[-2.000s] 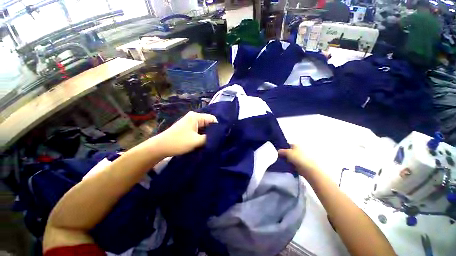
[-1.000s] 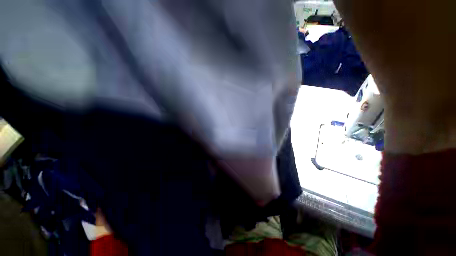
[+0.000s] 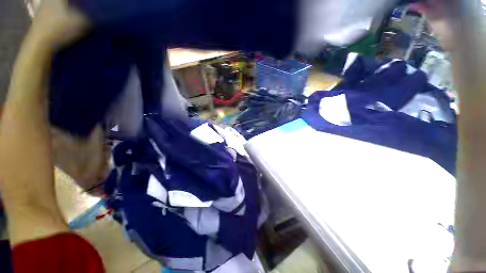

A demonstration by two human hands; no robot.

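Note:
A navy garment with pale grey and white panels [image 3: 213, 24] is held up across the top of the view, blurred and cut off by the top edge. My left hand [image 3: 59, 20] is at the upper left, blurred, shut on the garment's left part. My right hand [image 3: 432, 11] is at the top right corner, blurred and partly cut off, at the garment's right end; its fingers appear closed on it. Part of the garment hangs down below my left hand.
A heap of navy, grey and white garments [image 3: 221, 160] lies left of the white table [image 3: 367, 176]. More navy garments [image 3: 367, 117] lie on the table's far side. A blue crate [image 3: 282, 74] and dark fabric [image 3: 269, 112] are beyond. A wooden-topped table stands behind.
The garment has gone from in front of me over the table to high across the view, with both arms raised. The view has turned left, and the sewing machine head is out of it.

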